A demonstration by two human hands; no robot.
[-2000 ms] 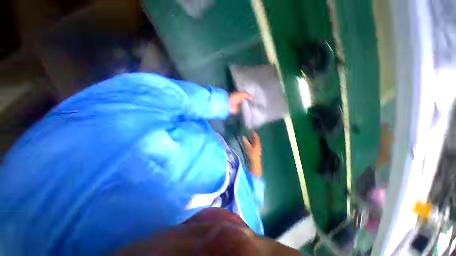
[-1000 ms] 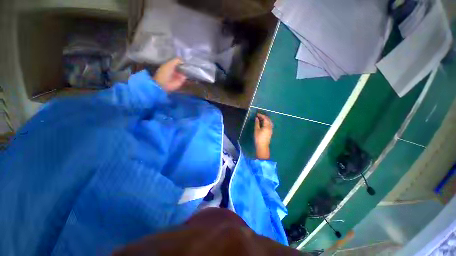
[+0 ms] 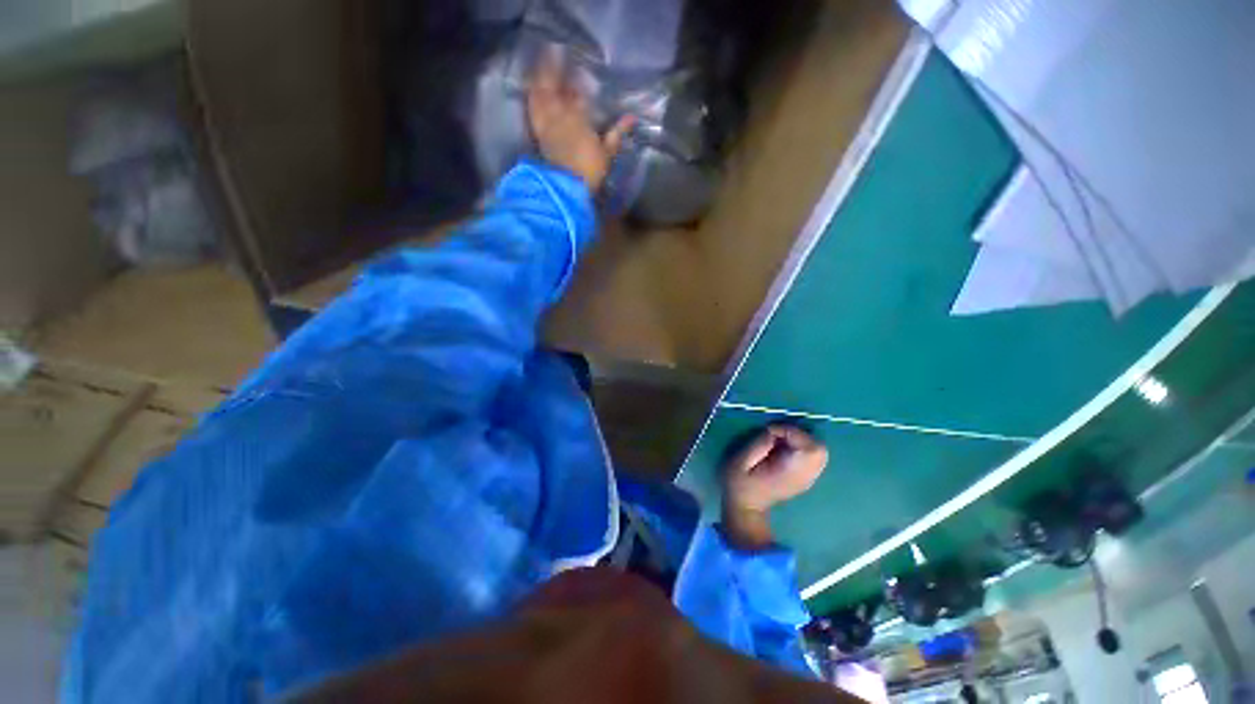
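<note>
My left hand (image 3: 567,124) lies with thumb and fingers apart on bagged headsets (image 3: 668,172) inside an open brown carton (image 3: 647,289). The packets are grey, crumpled and shiny. The fingertips are blurred, and no packet is visibly gripped. My right hand (image 3: 775,468) is curled closed over the green bench (image 3: 881,358), near its edge beside the carton. Nothing shows in it.
A fanned stack of empty grey bags (image 3: 1101,179) lies on the bench at upper right. Black headsets (image 3: 936,594) lie in a row beyond the pale strip. Another carton with grey packets (image 3: 152,179) stands at far left.
The view has swung so the carton appears nearer. My left hand, earlier at a shiny grey packet by the carton, is now spread on the packets inside. My right hand has curled more tightly.
</note>
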